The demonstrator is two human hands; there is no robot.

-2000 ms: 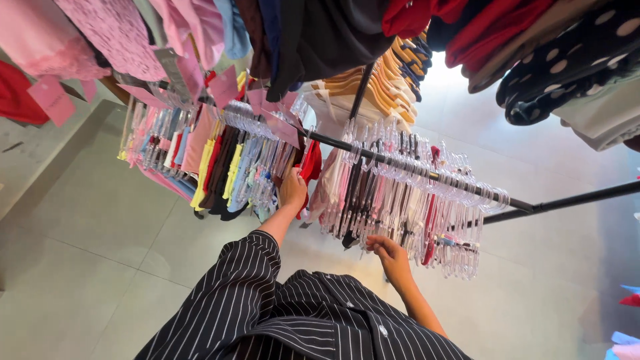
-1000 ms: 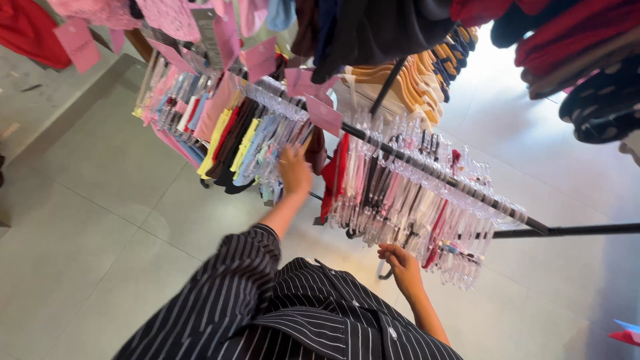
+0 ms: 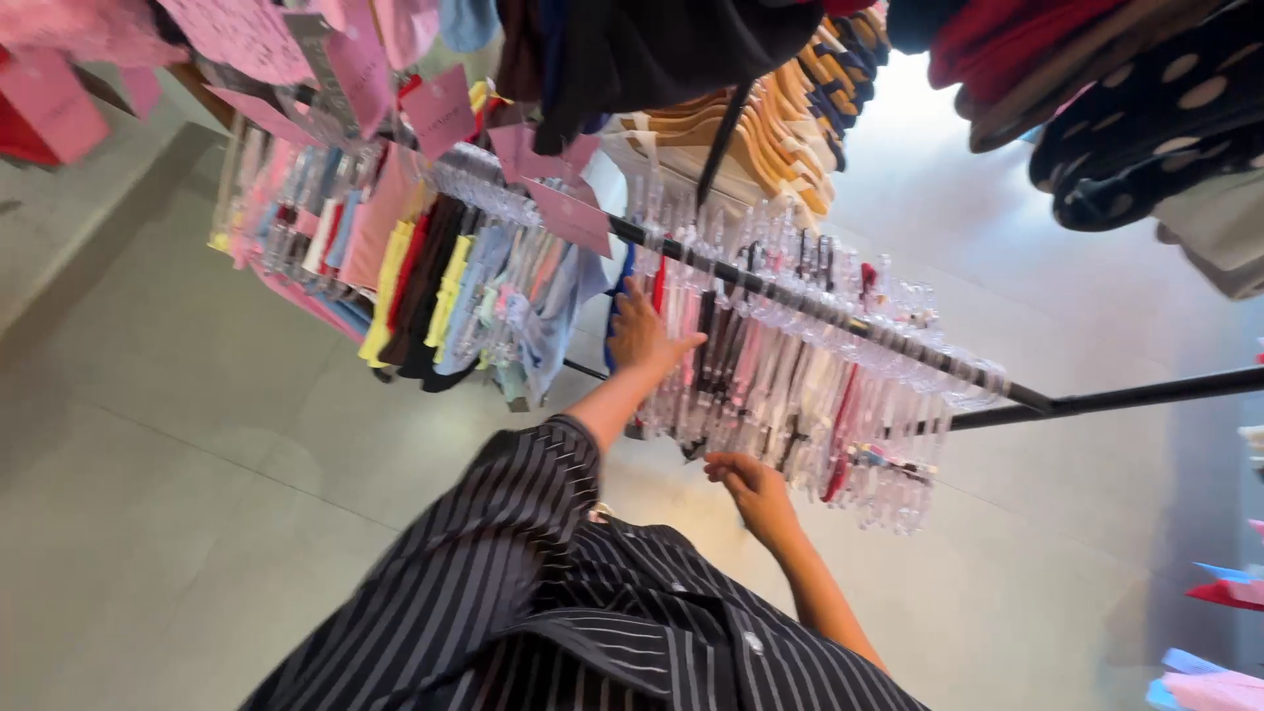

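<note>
A black metal rail (image 3: 731,272) runs slantwise through the middle, carrying garments on clear plastic hangers (image 3: 869,336). My left hand (image 3: 647,341) lies against the left end of the right-hand group, beside a red strip of fabric (image 3: 659,284) and a blue garment (image 3: 620,306), fingers spread; no grasp shows. Below the same group, my right hand (image 3: 750,489) is near the lower ends of the garments, fingers loosely bent, nothing plainly held. Left of my left hand hang light blue garments (image 3: 558,316), then yellow (image 3: 393,281), dark (image 3: 430,276) and pink ones (image 3: 380,227).
Pink paper tags (image 3: 439,109) and dark garments (image 3: 681,49) hang overhead. Behind the rail are wooden hangers (image 3: 780,128) with clothes. A polka-dot garment (image 3: 1136,148) hangs upper right. A black bar (image 3: 1165,390) joins the rail at right. Grey tiled floor (image 3: 247,513) lies below.
My left hand has moved right, from the light blue garments to the left end of the right-hand group. A blue garment now shows beside the red one. My right hand stays below that group.
</note>
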